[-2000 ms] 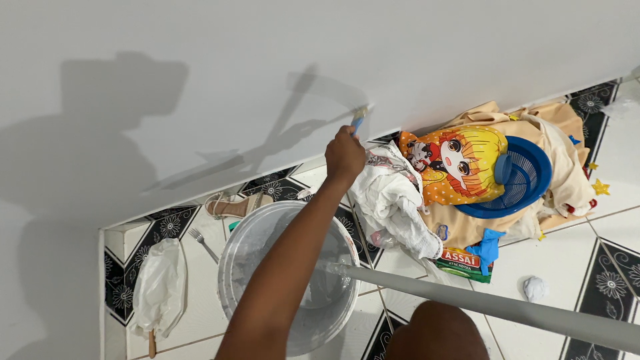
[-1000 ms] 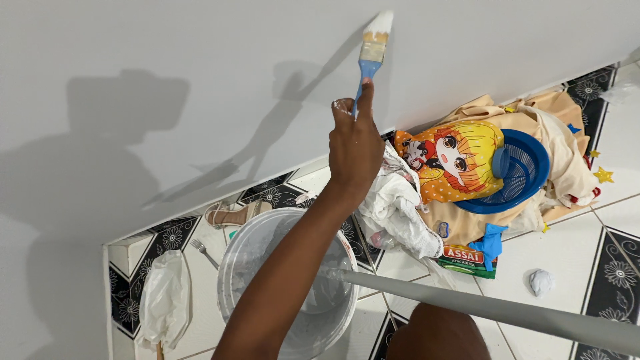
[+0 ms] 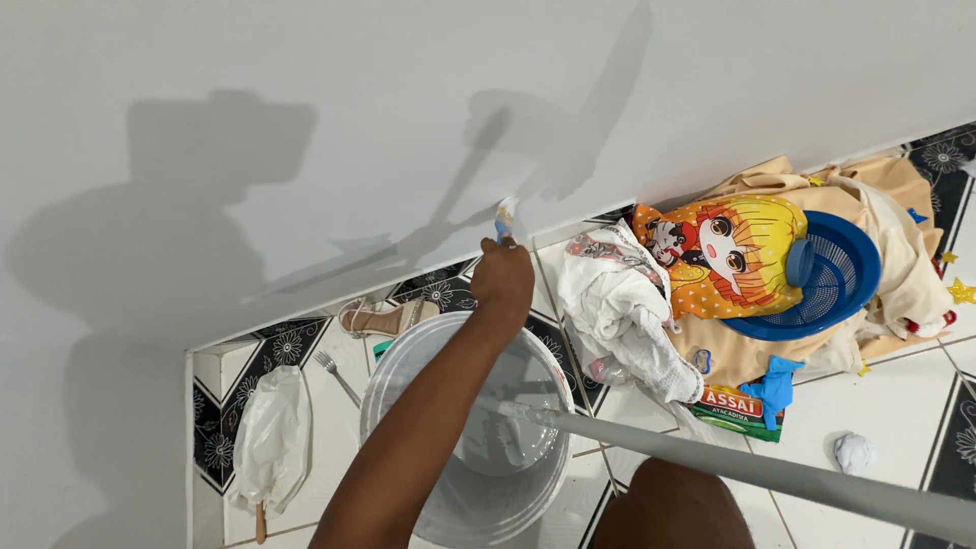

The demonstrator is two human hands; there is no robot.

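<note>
My right hand (image 3: 503, 278) grips a paintbrush (image 3: 505, 217) by its blue handle, the whitish bristles pointing up close to the grey-white wall (image 3: 396, 69). My forearm passes over a round plastic bucket (image 3: 563, 358) with grey-white paint low inside. A long grey pole (image 3: 686, 446) slants into this bucket from the lower right; its far end is partly hidden. My left hand is out of view. The bare knee (image 3: 671, 507) shows at the bottom, below the pole.
A sandal (image 3: 389, 318), a fork (image 3: 335, 374) and a white plastic bag (image 3: 274, 435) lie left of the bucket. To the right are white cloth (image 3: 618, 305), a printed cushion-like item (image 3: 724, 255), a blue basket (image 3: 858, 305), beige fabric (image 3: 900, 179) and crumpled paper (image 3: 854, 452).
My right hand with the paintbrush has gone from higher up against the wall to lower, near the wall's base. One second earlier, the whole brush head and the thumb were plainly in view.
</note>
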